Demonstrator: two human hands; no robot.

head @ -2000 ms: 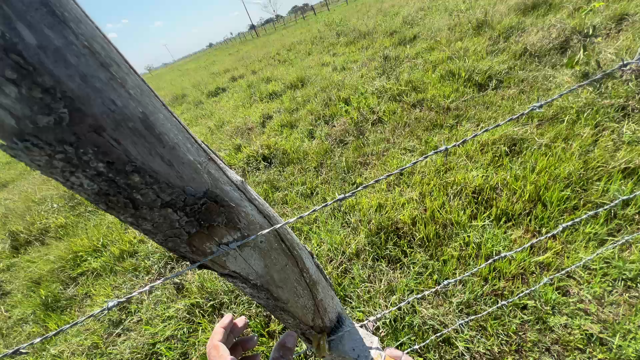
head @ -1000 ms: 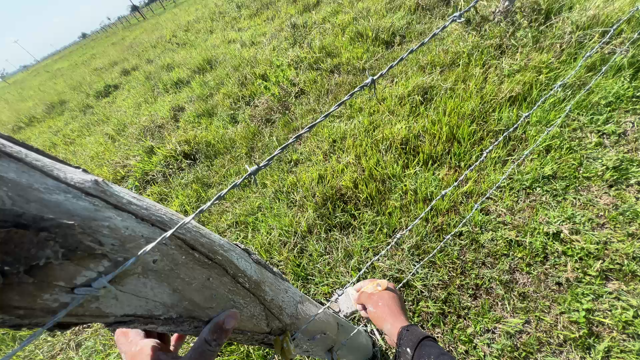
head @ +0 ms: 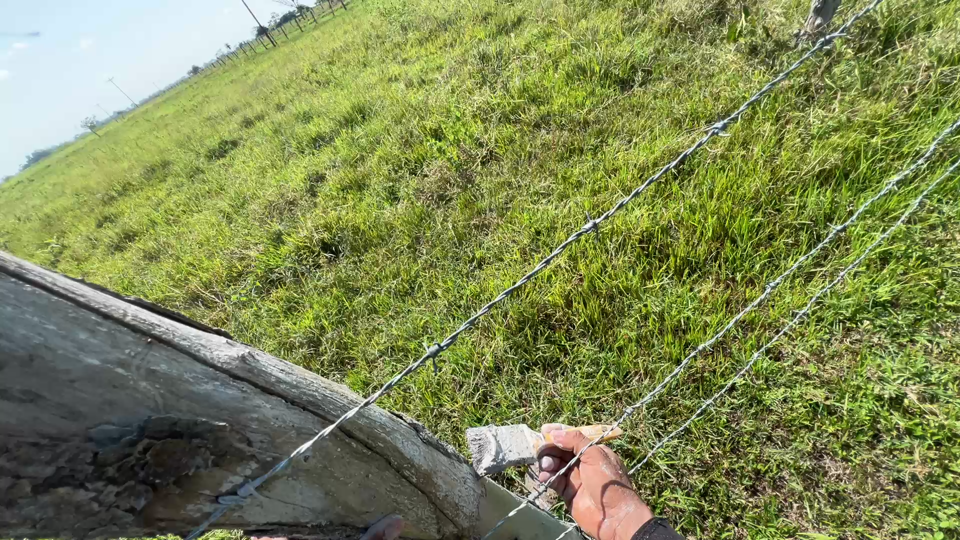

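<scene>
My right hand (head: 592,484) grips the yellowish handle of a paintbrush (head: 502,448), low in the middle of the view. The brush head is coated in pale grey-white paint, and its bristle end is at the edge of a weathered wooden fence post (head: 300,420). The post leans across the lower left; its lower part, near the brush, has a smooth pale coat. Of my left hand (head: 384,528) only fingertips show at the bottom edge, against the post; the rest is hidden or cut off.
A barbed wire strand (head: 589,225) crosses in front of the post. Two lower strands (head: 772,285) run behind and beside my right hand. Grass (head: 450,225) covers the ground. Another post (head: 820,15) stands at the top right, and distant fence posts (head: 262,31) line the horizon.
My right hand with the brush has come into fuller view beside the post. My left hand shows less than one second ago. The view has shifted.
</scene>
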